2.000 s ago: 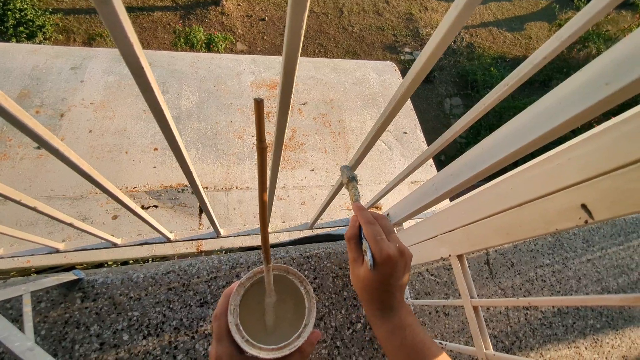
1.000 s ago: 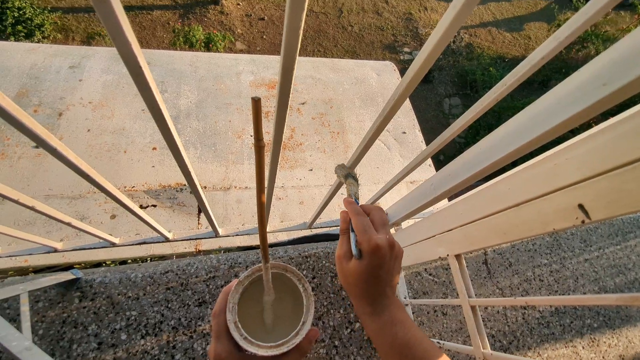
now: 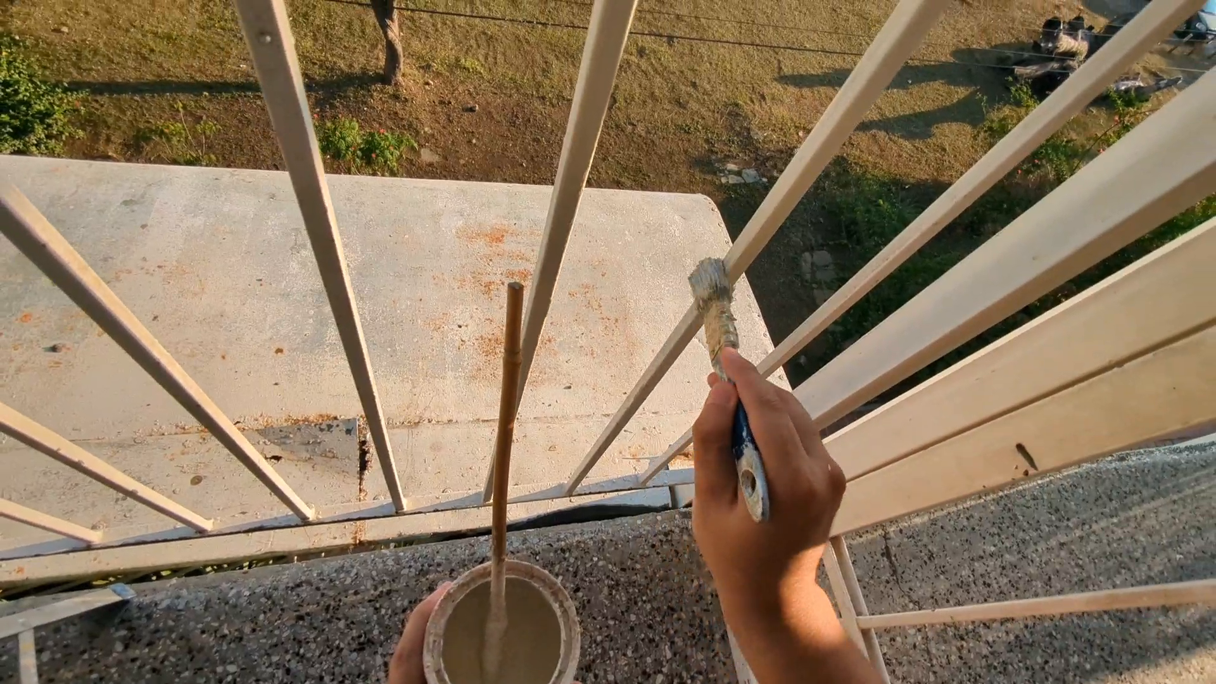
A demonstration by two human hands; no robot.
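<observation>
My right hand (image 3: 765, 465) grips a paintbrush (image 3: 749, 461) by its blue handle. The brush's bristles, coated in pale paint, lie against or just in front of a cream metal railing bar (image 3: 655, 375); contact cannot be told for sure. My left hand (image 3: 410, 641), mostly hidden, holds a round tub (image 3: 570, 632) of greyish-cream paint at the bottom of the view. A thin wooden stick (image 3: 505, 427) stands upright in the tub, its lower end coated with paint.
More slanting railing bars (image 3: 318, 218) fan out on both sides, with a wide cream rail (image 3: 1035, 380) at the right. Below lie a speckled stone ledge (image 3: 285, 617) and a concrete slab (image 3: 171, 285) with orange stains. Beyond the slab are grassy ground and bushes (image 3: 33, 100).
My right hand has moved the brush upward along the railing bar. The tub sits lower in view, as the view has tilted up somewhat.
</observation>
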